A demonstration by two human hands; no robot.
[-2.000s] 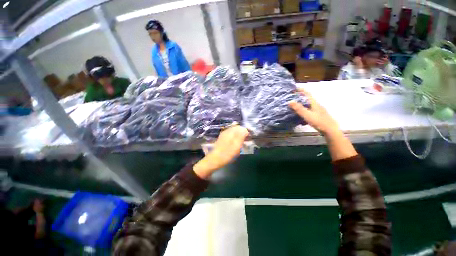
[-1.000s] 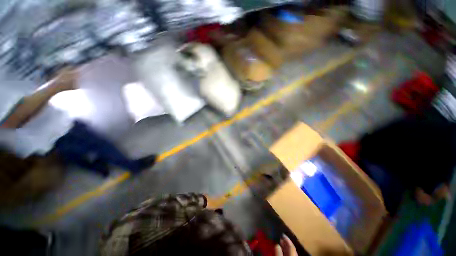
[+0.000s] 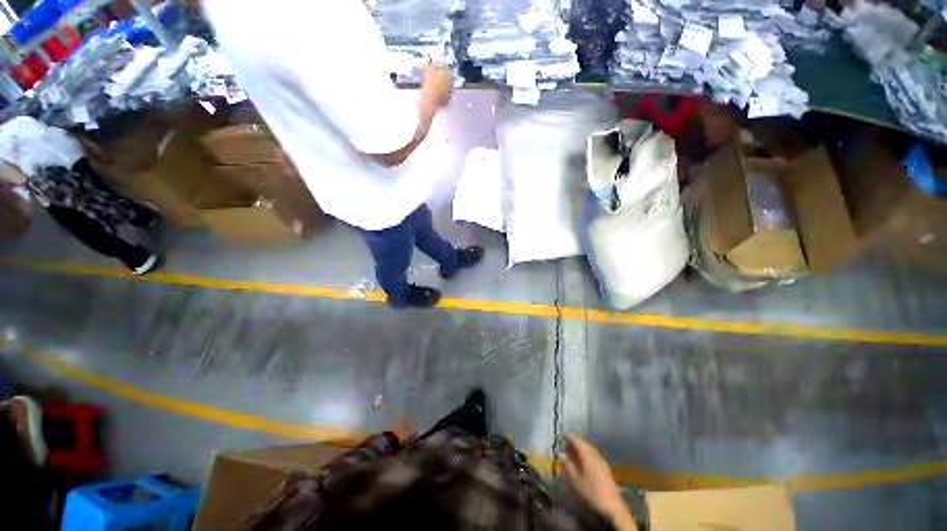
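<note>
My right hand [image 3: 590, 475] is at the bottom edge, right of my plaid clothing. It looks empty, with its fingers loosely apart; it touches nothing that I can see. My left hand is not in view. Across the aisle, an open off-white woven sack [image 3: 642, 244] stands on the floor, leaning, with something dark at its mouth. A large flat white sack [image 3: 545, 187] lies beside it on the left.
A person in a white shirt [image 3: 332, 114] stands at the far bench, which is heaped with silvery labelled bags [image 3: 716, 52]. Open cartons [image 3: 768, 207] stand right of the sack. Carton flaps [image 3: 722, 508] and a blue stool [image 3: 130, 505] are near me. Yellow lines [image 3: 498, 306] edge the aisle.
The view has turned from the bench with dark bagged cables to the aisle and the opposite bench. Both hands have left those bags. The white-shirted person has come into view.
</note>
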